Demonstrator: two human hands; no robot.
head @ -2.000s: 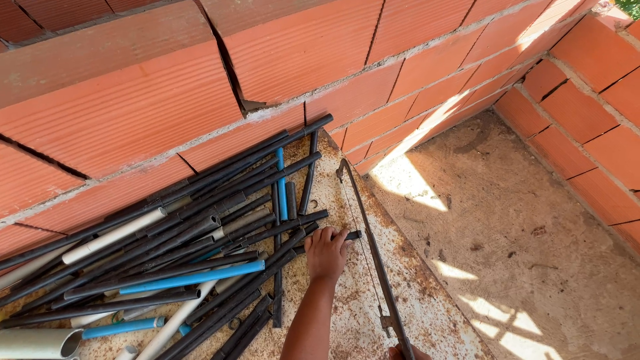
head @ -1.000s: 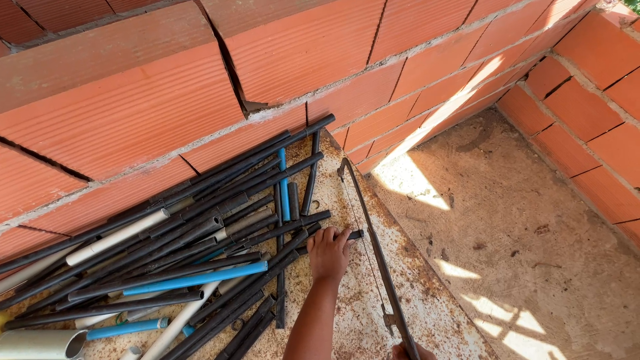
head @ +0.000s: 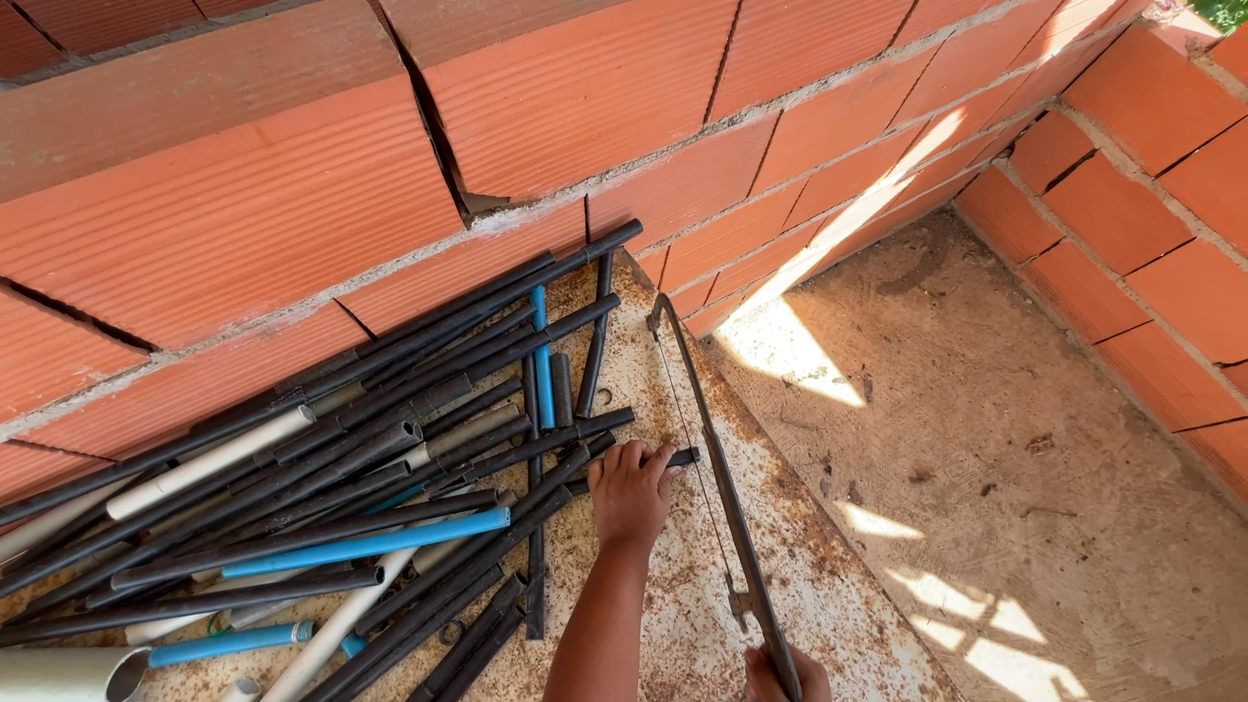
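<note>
My left hand (head: 632, 489) presses a black plastic pipe (head: 684, 456) down on a rusty metal sheet (head: 673, 575), its short end sticking out to the right of my fingers. At the bottom edge my right hand (head: 788, 675) grips the handle end of a hacksaw (head: 729, 478), partly cut off by the frame. The saw's thin blade lies across the pipe near its end, just right of my left hand. Left of my hand is a loose heap of black pipes (head: 390, 439), with blue pipes (head: 390, 542) and cream pipes (head: 210, 462) among them.
A hollow red clay brick wall (head: 585, 97) runs behind the sheet, and another brick wall (head: 1121, 214) stands at the right. Beyond the sheet's right edge lies a lower concrete floor (head: 936, 390) with sunlit patches. A wide pale pipe (head: 68, 675) lies at the lower left.
Over these frames the hacksaw shifts slightly along its length at the pipe, with my right hand on it. My left hand stays in place on the pipe.
</note>
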